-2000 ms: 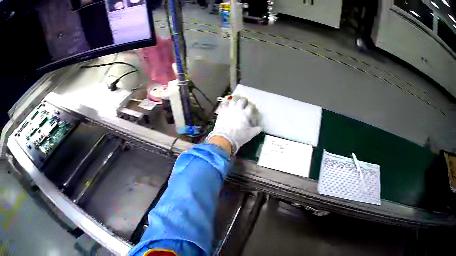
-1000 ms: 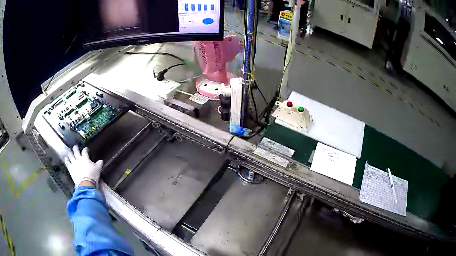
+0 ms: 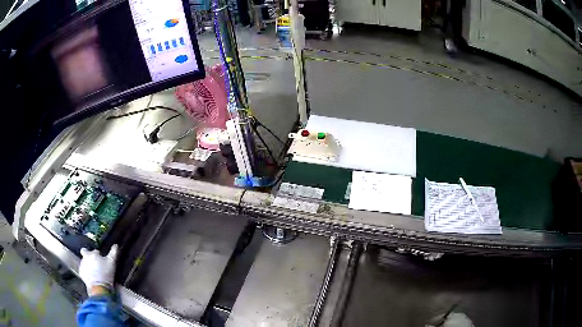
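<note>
A black pallet with green circuit boards lies on the conveyor at the far left, boards facing up. My left hand, in a white glove, is at the pallet's near edge with thumb and fingers apart. The frame does not show whether it grips the edge. My right hand, also gloved, is mostly cut off by the bottom edge at the right. A thin dark line shows beside it, too unclear to name.
Conveyor rails run across the view, with crossbars between them. A monitor hangs at upper left, near a pink fan. The green side table bears a button box, papers and a pen.
My left hand went from the button box to the near rail, then to the pallet's edge. My right hand has come into view at the bottom. The camera view has shifted.
</note>
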